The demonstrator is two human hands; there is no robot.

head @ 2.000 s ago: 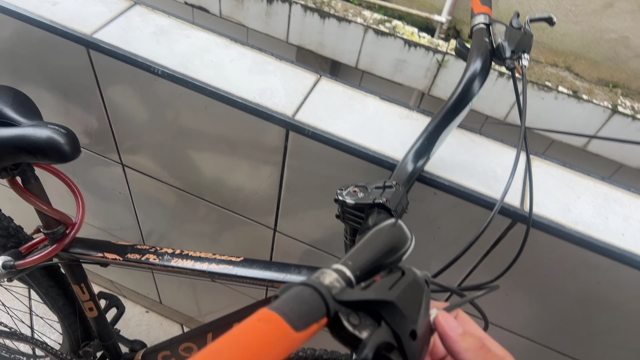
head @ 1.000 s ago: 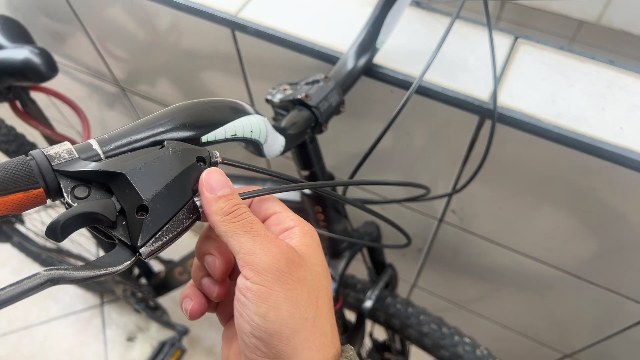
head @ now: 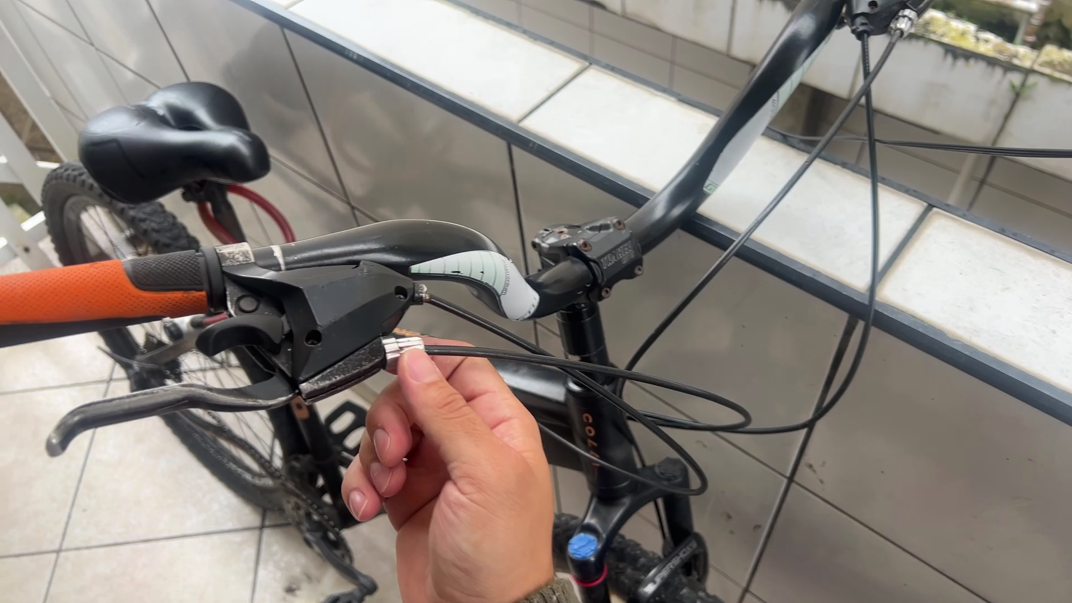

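My right hand (head: 469,469) comes up from the bottom centre. Its thumb and index finger pinch the silver barrel adjuster (head: 402,352) where a black cable housing (head: 519,358) enters the brake lever assembly; the other fingers are curled below. The black shifter housing (head: 343,314) sits beside an orange and black handlebar grip (head: 100,293), with the brake lever (head: 167,402) extending to the left. Above them the black handlebar (head: 385,239) curves toward the stem (head: 590,255). My left hand is out of view.
Behind are the bicycle's black saddle (head: 176,142), a red cable lock (head: 268,209) and the rear wheel (head: 109,218). A tiled wall with a white ledge (head: 645,126) runs alongside. Cables loop to the right of the stem, and the blue-capped fork (head: 584,548) is below.
The view has shifted widely, from above the grip to the front of the lever. My right hand's fingertips, largely hidden two seconds ago, now show on the adjuster; the pinch looks similar to one second ago.
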